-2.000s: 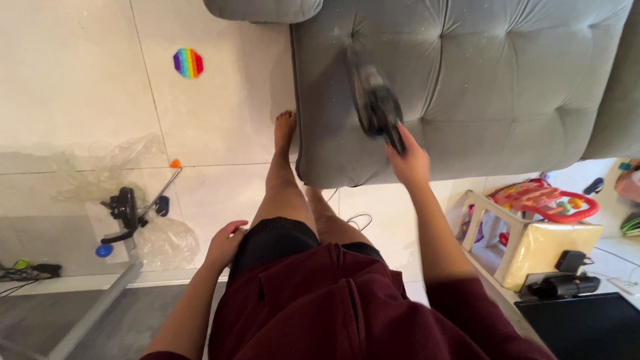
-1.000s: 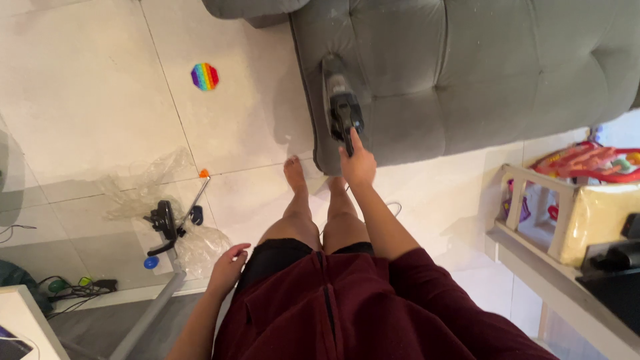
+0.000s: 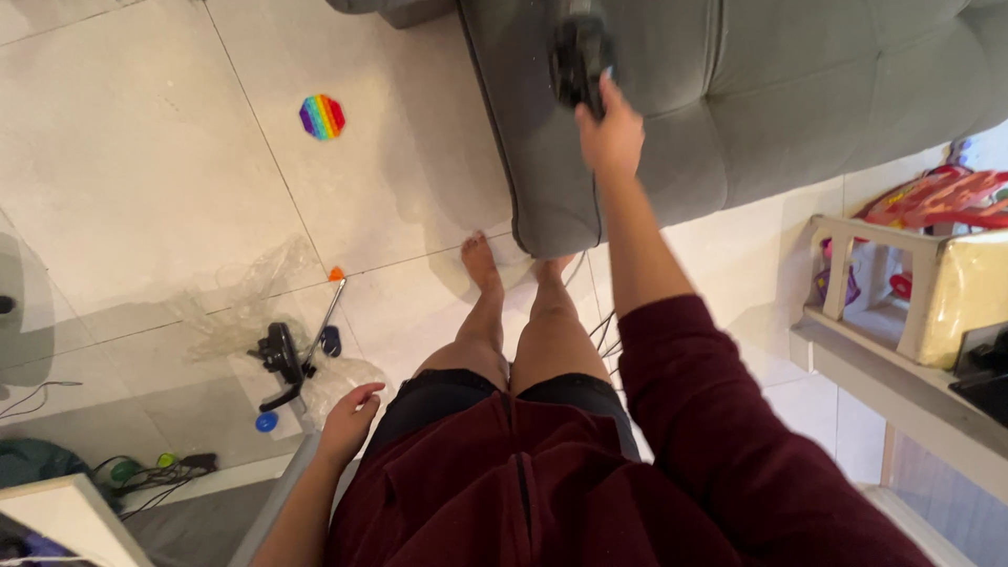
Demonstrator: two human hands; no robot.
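My right hand (image 3: 614,138) grips the handle of a black handheld vacuum cleaner (image 3: 581,59), which is blurred and reaches toward the top edge of the view. The vacuum is over the grey tufted sofa seat (image 3: 669,150), near its left end; whether its nozzle touches the fabric cannot be told. A thin cord (image 3: 596,205) hangs down the sofa's front below my right wrist. My left hand (image 3: 350,421) holds nothing, its fingers loosely apart, beside my left thigh.
A rainbow pop-it toy (image 3: 322,117) lies on the tiled floor. Clear plastic bags (image 3: 252,295) and a black device with a metal rod (image 3: 279,354) are at lower left. Dark cables (image 3: 608,335) lie by my legs. A white rack (image 3: 874,236) with toys stands right.
My right hand has moved the vacuum farther up over the sofa's left end since one second ago. Two seconds ago it was farther right on the seat. My left hand stays beside my thigh.
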